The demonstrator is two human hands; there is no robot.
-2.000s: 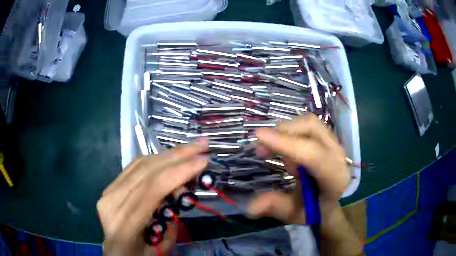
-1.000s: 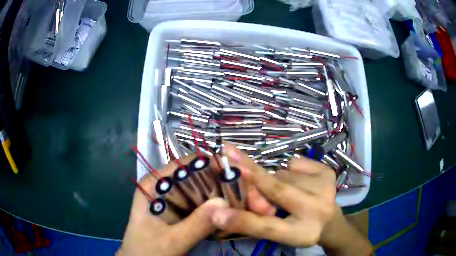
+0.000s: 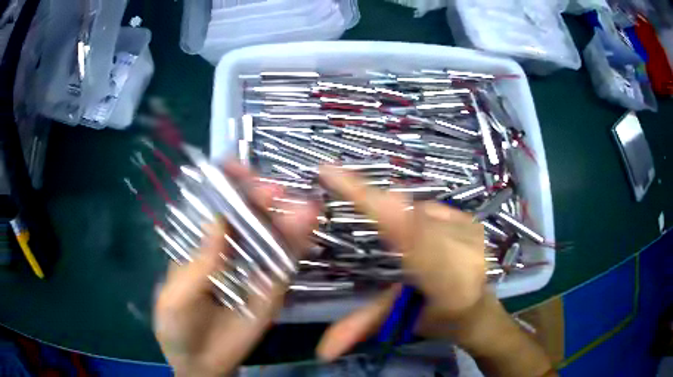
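Note:
My left hand (image 3: 214, 294) is blurred and closed around several slim silver micro gear motors (image 3: 221, 221), side by side, with red lead wires pointing up and left. My right hand (image 3: 435, 265) is over the lower middle of the parts bin, its index finger and thumb spread. A blue-handled tool, perhaps tweezers (image 3: 399, 316), lies across its palm, held by the other fingers; its tip is hidden. The white parts bin (image 3: 544, 221) holds many more such motors, lying mostly crosswise, some with red wires.
Clear boxes (image 3: 133, 81) stand at the left, near a yellow-tipped handle (image 3: 28, 250). More clear boxes (image 3: 273, 26) are behind the bin. A flat silver rectangle, perhaps a scale (image 3: 633, 154), lies right of the bin. A red object (image 3: 653, 55) is at the far right.
The motors in my left hand have swung from end caps facing me to lying lengthwise, leads up and left. My right hand has moved away from them, and its index finger and thumb have spread.

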